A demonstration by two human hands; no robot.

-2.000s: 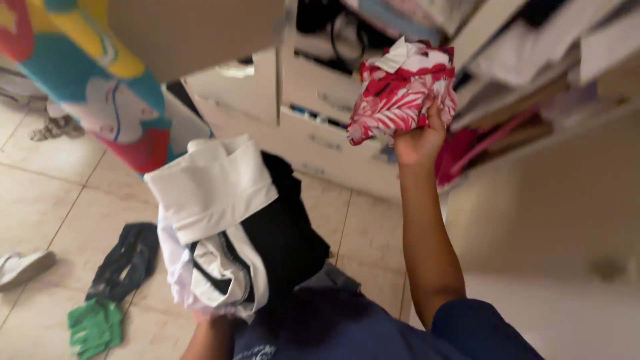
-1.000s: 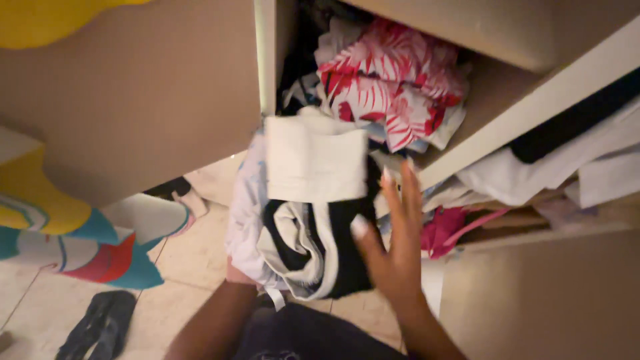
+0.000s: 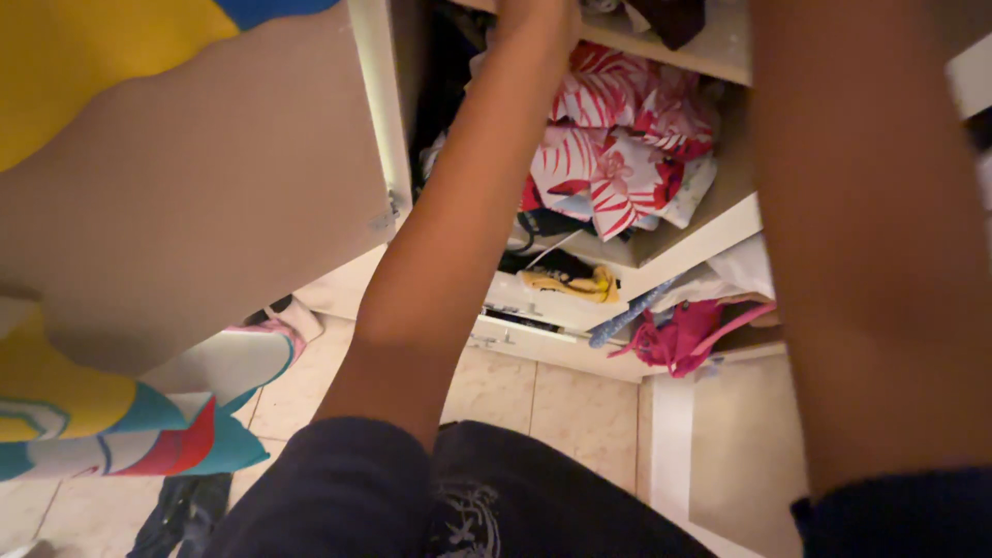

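Note:
Both of my forearms reach up past the top edge of the view. My left wrist shows at the top, but the fingers are cut off or hidden; my right hand is out of view. Between the arms, red and white leaf-print cloth (image 3: 612, 167) lies bunched in a wardrobe compartment. Dark cloth (image 3: 673, 22) hangs over the edge of the shelf (image 3: 697, 63) above it. Below the print cloth, a yellow and black garment (image 3: 577, 283) pokes out over a drawer front. The black and white folded clothes seen earlier are not visible.
An open wardrobe door (image 3: 194, 186) stands at left, with a colourful printed cloth (image 3: 178, 442) beside it. Pink straps and cloth (image 3: 682, 337) spill from a shelf at right. Dark clothing (image 3: 182, 515) lies on the tiled floor (image 3: 573, 403).
Both arms have moved upward, and the hands that were in view have gone past the top edge. The folded stack has left the view. The print cloth, held in my right hand at first, lies in the compartment.

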